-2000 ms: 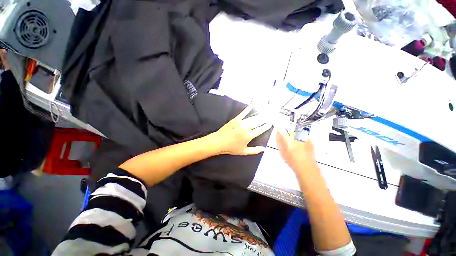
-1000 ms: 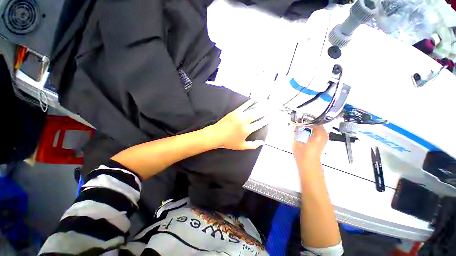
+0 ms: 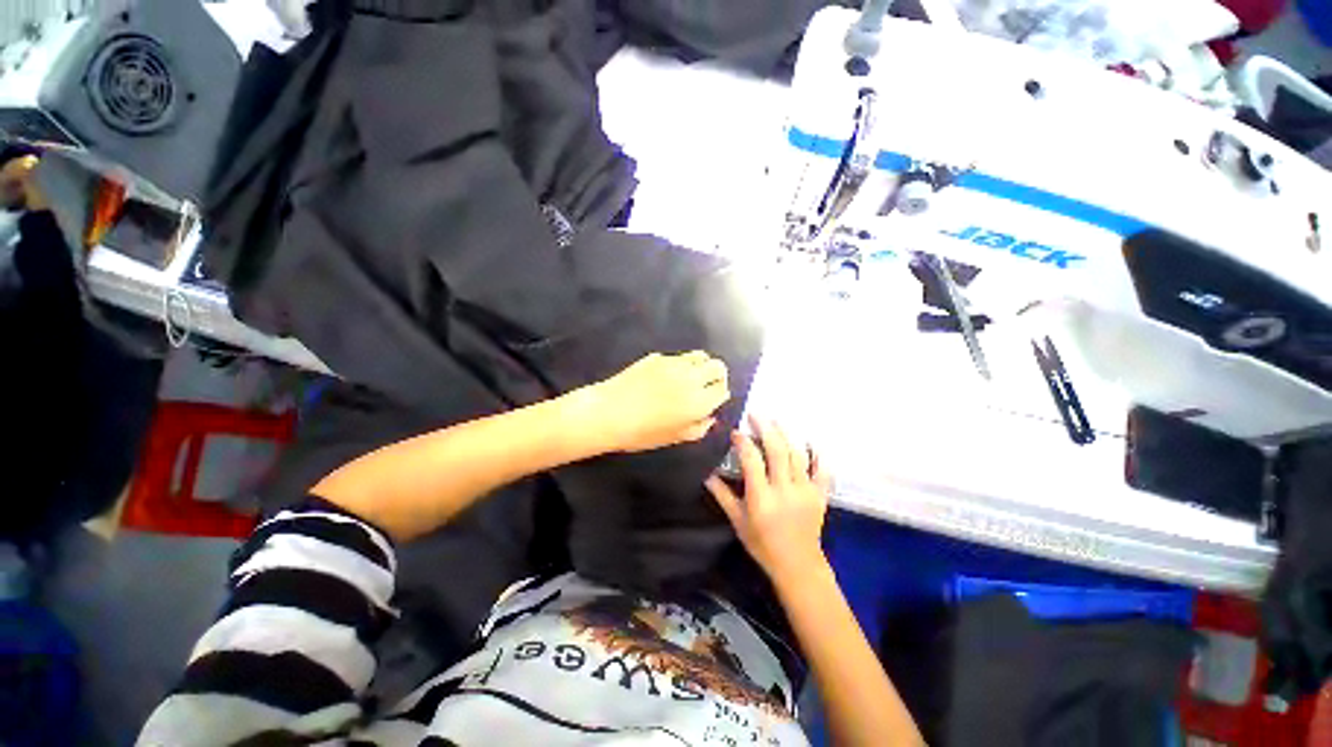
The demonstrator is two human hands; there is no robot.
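Observation:
The dark garment body spreads over the table left of the needle and hangs onto my lap. My left hand lies on it with its fingers curled in; whether it pinches the cloth is hidden. My right hand is at the garment's right edge near the table's front edge, its fingers partly spread; whether it grips the edge I cannot tell. The presser foot and needle are above and beyond both hands, beside a bright lamp spot.
The white sewing machine stands at the right. Thread snips, a silvery narrow tool and a phone lie on its bed. A grey fan box is upper left. Red stools and a blue crate are below.
My right hand has moved from the needle area down and left to the garment's edge. My left hand has moved slightly back and its fingers have curled. The view has shifted.

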